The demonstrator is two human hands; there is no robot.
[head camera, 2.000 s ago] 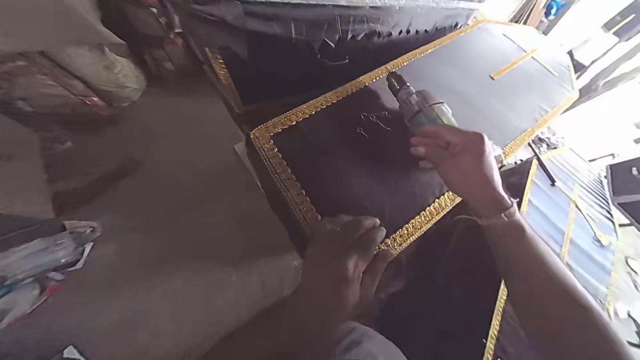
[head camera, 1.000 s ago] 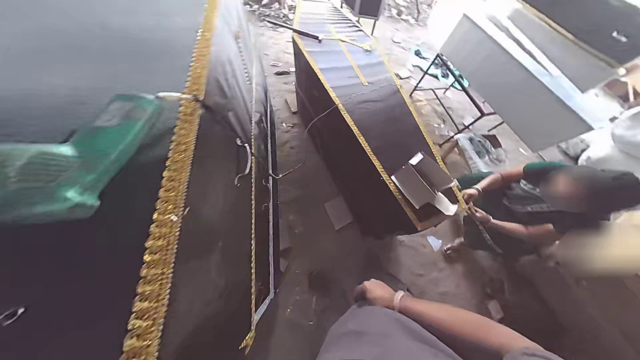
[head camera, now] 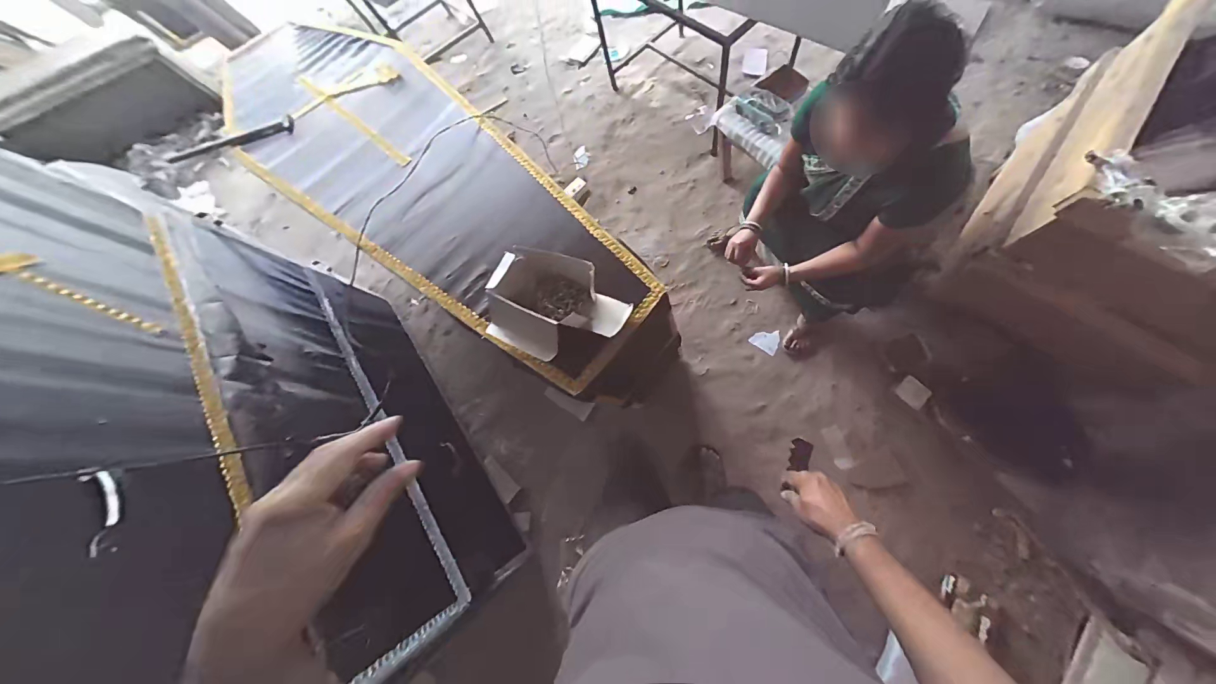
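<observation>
My left hand (head camera: 318, 527) is over the near dark cloth-covered coffin (head camera: 432, 503), its thumb and forefinger apart. A thin black cord (head camera: 275, 444) runs across the coffin and passes close to the forefinger tip. Silver trim (head camera: 432, 532) edges the end beside my fingers, and gold braid (head camera: 195, 361) crosses farther left. My right hand (head camera: 819, 503), with a pale bracelet at the wrist, is low at the right beside my lap, closed on a small dark object (head camera: 800, 454); its kind is not clear.
Another gold-trimmed coffin (head camera: 446, 190) carries an open white carton (head camera: 541, 304) of small metal pieces and a hammer-like tool (head camera: 233, 140). A person (head camera: 855, 190) crouches to its right. A metal-legged stand (head camera: 717, 57) is behind; wooden boards (head camera: 1073, 142) are at the right, with paper scraps about the floor.
The view has swung round to the right. The power tool, in my right hand two seconds ago, is out of view. My left hand has come into view over the silver-trimmed coffin.
</observation>
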